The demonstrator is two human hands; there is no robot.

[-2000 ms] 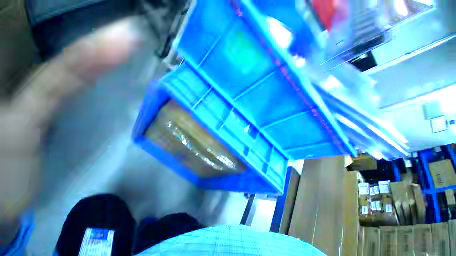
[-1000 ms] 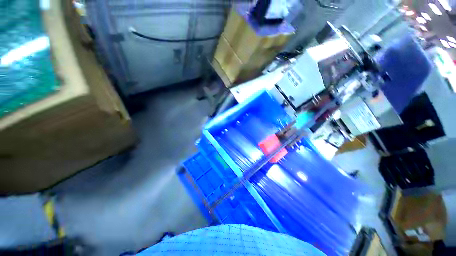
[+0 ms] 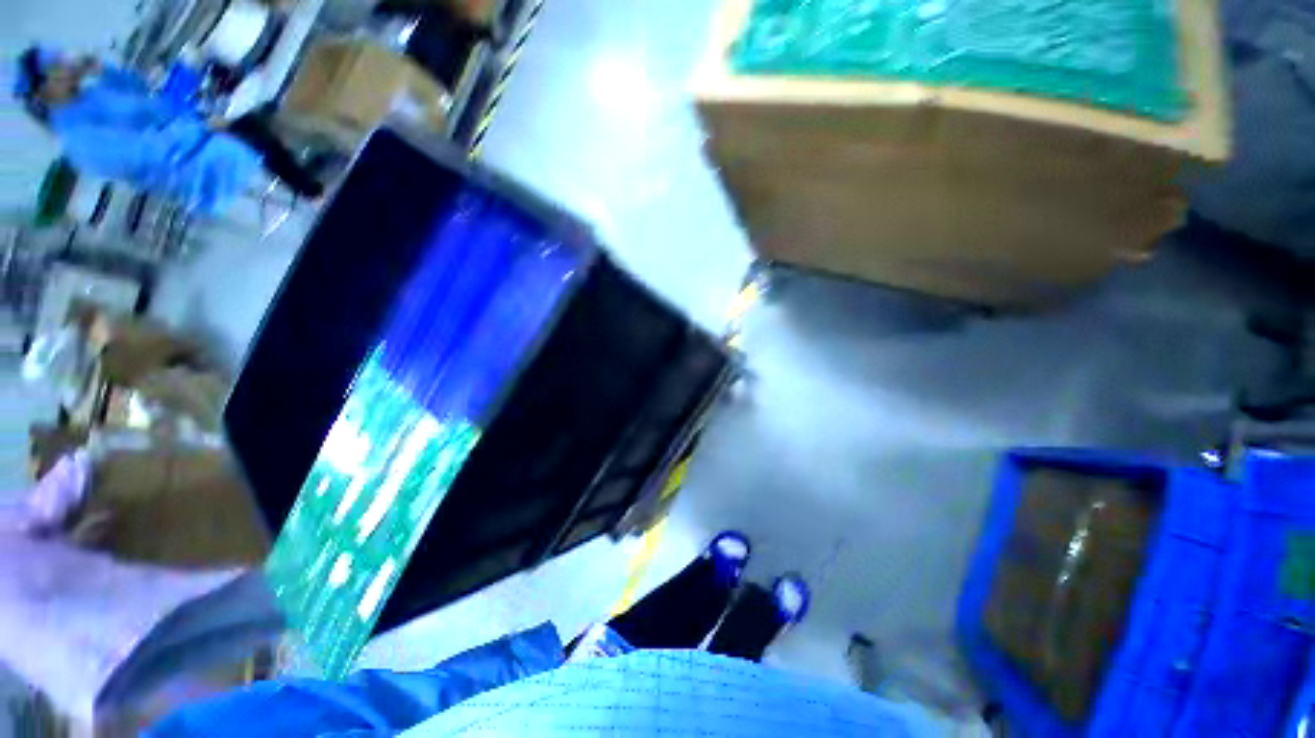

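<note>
A black tote (image 3: pixel 577 418) stands in front of me, left of centre. Glossy blue sheets (image 3: pixel 483 296) lie in its open top. A green panel with pale markings (image 3: pixel 378 498) lies at the tote's near end and sticks out past its rim. A blue sleeve shows at the bottom edge, but neither of my hands can be seen.
A large cardboard carton (image 3: pixel 937 195) with green panels on top stands at the upper right. A blue crate (image 3: pixel 995 577) holding a brown carton is at the lower right. A person in blue (image 3: pixel 152 137) is at the upper left. Yellow-marked floor runs behind the tote.
The view has swung left, away from the machine and the blue crate with sheets. The black tote has come into view. The green-topped carton has shifted from left to upper right.
</note>
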